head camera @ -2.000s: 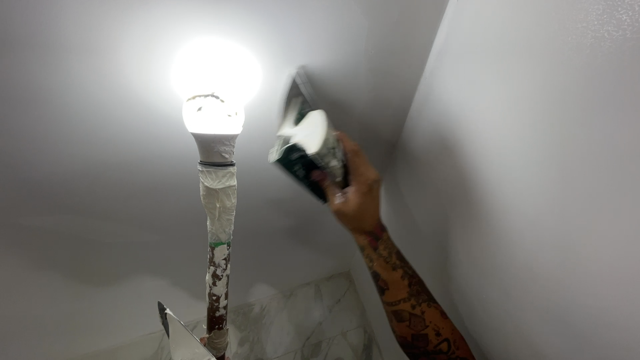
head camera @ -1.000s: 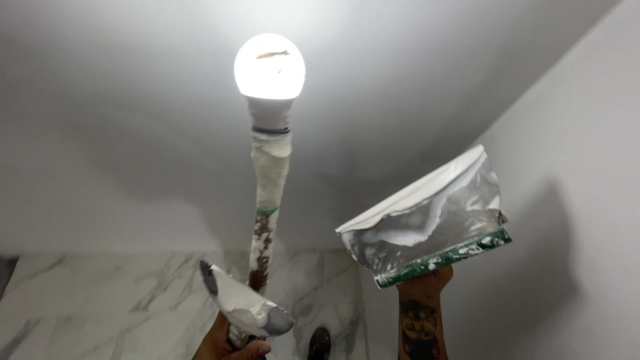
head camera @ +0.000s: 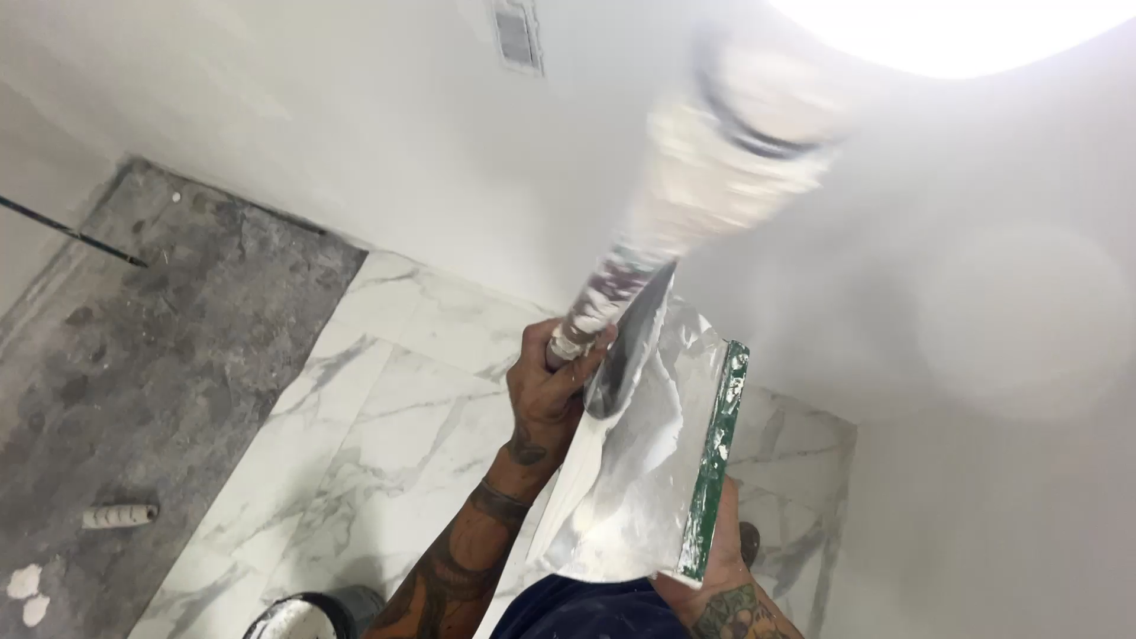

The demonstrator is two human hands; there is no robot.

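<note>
My left hand (head camera: 555, 373) grips the lower end of a plaster-smeared pole (head camera: 612, 284), wrapped in pale material higher up, with a lit bulb (head camera: 958, 27) at its top, partly out of view. Beside these fingers is a putty knife's metal blade (head camera: 630, 346); its handle is hidden. My right hand (head camera: 728, 541) is mostly behind a wide metal plastering blade (head camera: 666, 453) with a green back edge (head camera: 715, 461), and holds it. White compound (head camera: 577, 470) lies along the wide blade's left edge, and the putty knife touches or overlaps its upper part.
A bucket (head camera: 306, 617) with white compound stands at the bottom, on marble-look floor tiles (head camera: 355, 453). To the left, a bare grey floor (head camera: 177, 328) holds a paint roller cover (head camera: 120, 516). White walls surround the floor; one has a recessed box (head camera: 517, 35). A thin dark rod (head camera: 75, 232) is at far left.
The view has swung down to the floor and left. The wide blade, held up near the wall earlier, is now low and close against the putty knife by my left hand.
</note>
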